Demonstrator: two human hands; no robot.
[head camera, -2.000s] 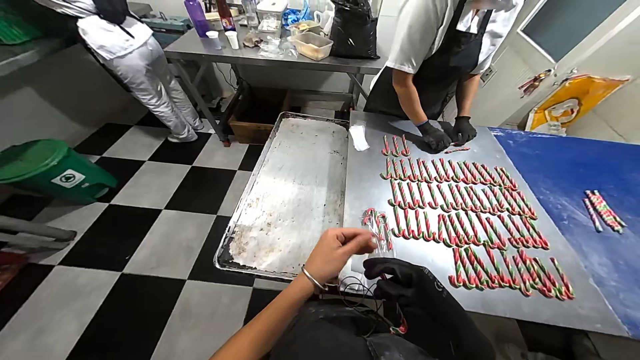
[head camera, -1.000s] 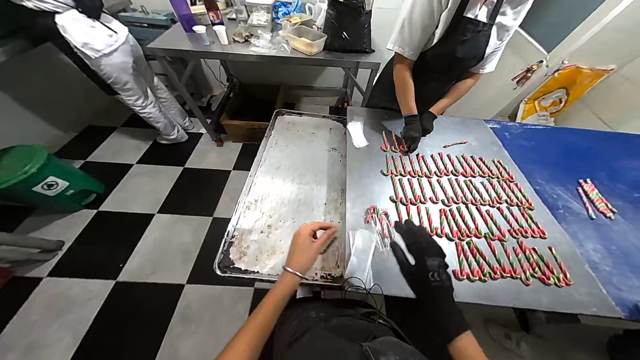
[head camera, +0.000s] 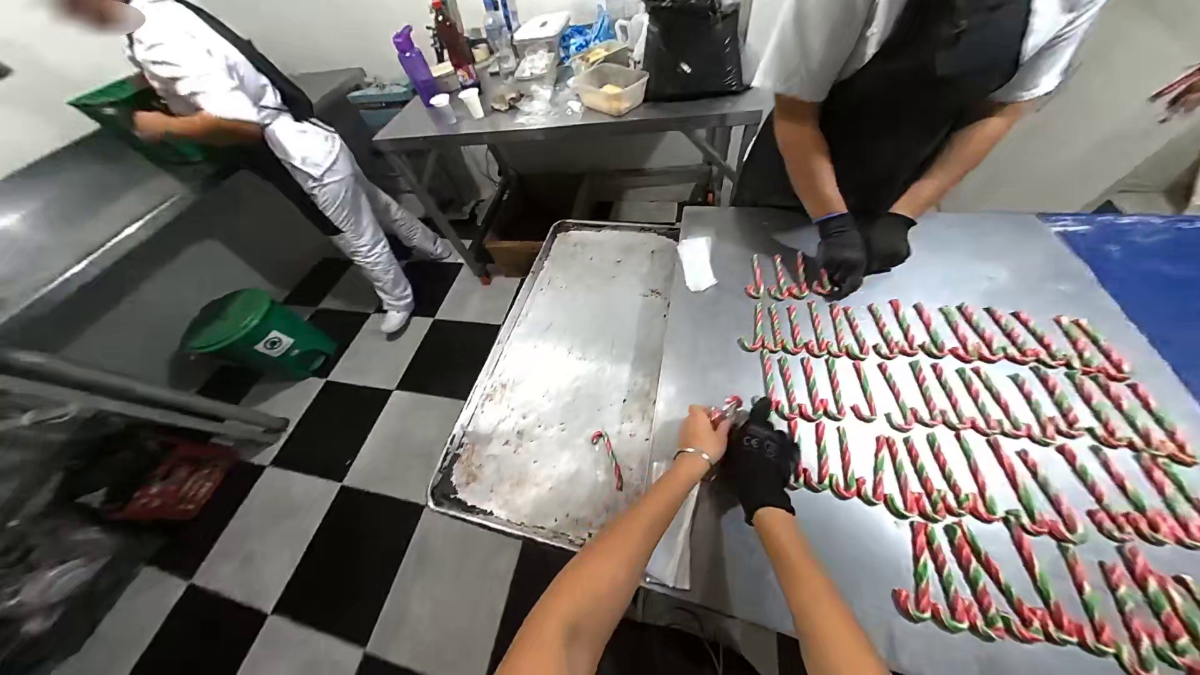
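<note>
My left hand (head camera: 705, 437), bare with a bracelet at the wrist, has its fingers on red-and-white candy canes (head camera: 727, 407) at the left part of the metal table (head camera: 825, 553). My right hand (head camera: 761, 457), in a black glove, is right beside it; its fingertips are partly hidden, so its hold is unclear. Rows of red, green and white candy canes (head camera: 937, 403) lie to the right of my hands. One candy cane (head camera: 609, 459) lies alone on the worn baking tray (head camera: 562, 375). Clear plastic bags (head camera: 673, 544) lie near the table's front left edge.
Across the table, a co-worker's black-gloved hands (head camera: 858, 251) touch the farthest row. A white paper (head camera: 697, 263) lies near the tray. Behind stands a steel table (head camera: 600, 127) with bottles and containers. A green bin (head camera: 258, 333) and another person (head camera: 319, 159) are at the left.
A candy cane now lies on the tray, where none showed before. My left hand has moved from over the tray to the candy canes beside my gloved right hand. The view has shifted.
</note>
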